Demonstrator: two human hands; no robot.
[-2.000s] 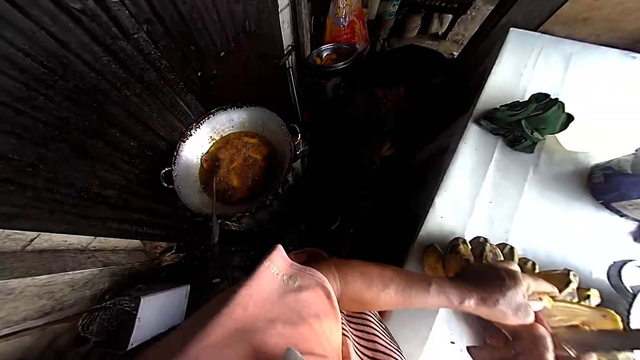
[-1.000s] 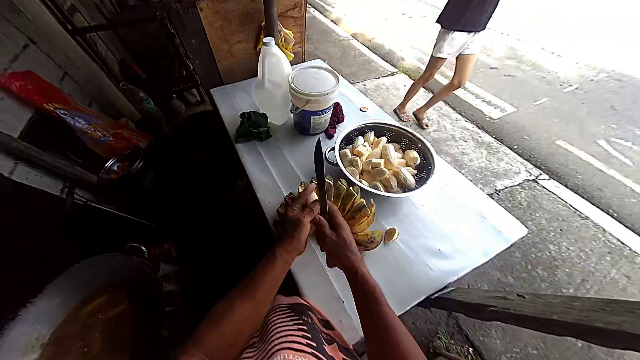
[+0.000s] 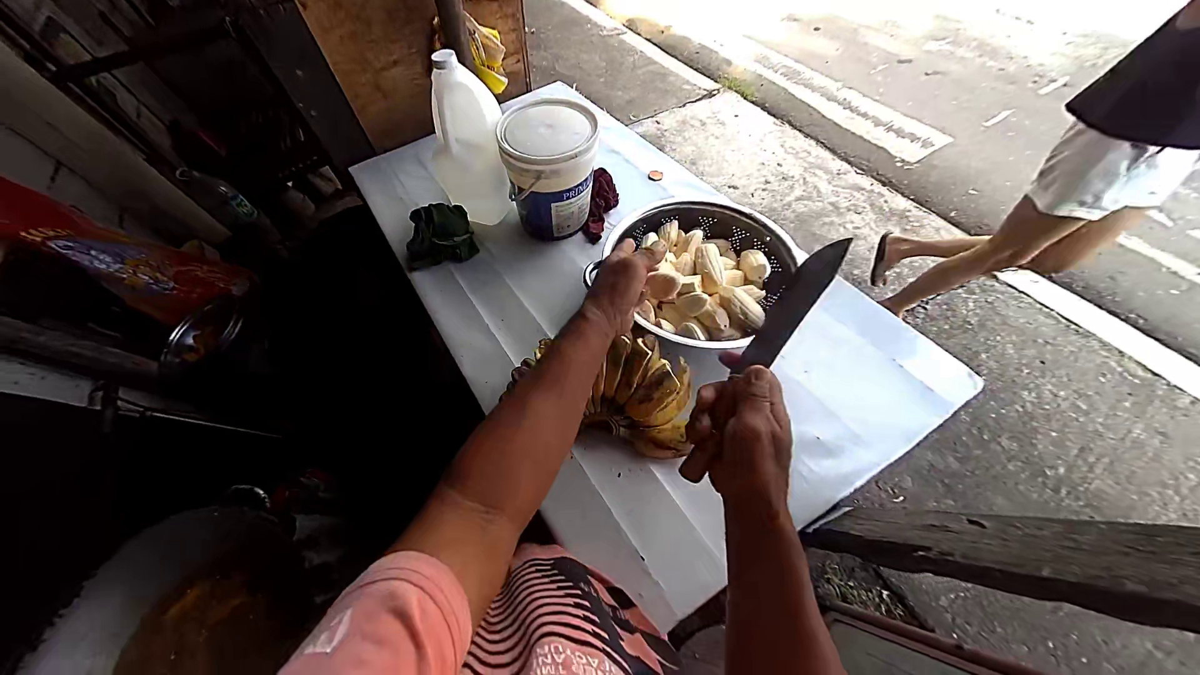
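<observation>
My right hand [image 3: 745, 427] grips the handle of a large kitchen knife [image 3: 797, 300], its broad dark blade pointing up and away over the right rim of a metal colander [image 3: 787, 246]. Peeled banana pieces [image 3: 708, 281] fill much of the colander. My left hand [image 3: 626, 279] is at the colander's left edge, its fingers over the peeled pieces; whether it holds one cannot be made out. Below the colander, partly behind my left forearm, lies a bunch of yellow-brown unpeeled bananas [image 3: 647, 389] on the white-covered table [image 3: 844, 394].
A lidded plastic bucket [image 3: 548, 169], a translucent jug [image 3: 466, 141], a dark green cloth [image 3: 442, 234] and a dark red cloth [image 3: 601, 202] stand or lie behind. A pan with oil [image 3: 206, 609] sits lower left. A person [image 3: 1078, 178] walks by the road; a wooden beam [image 3: 1012, 558] runs lower right.
One second ago both hands were together over the banana bunch; now my left hand is at the colander and the knife has moved right. The passer-by has moved right. The view swung toward the table earlier.
</observation>
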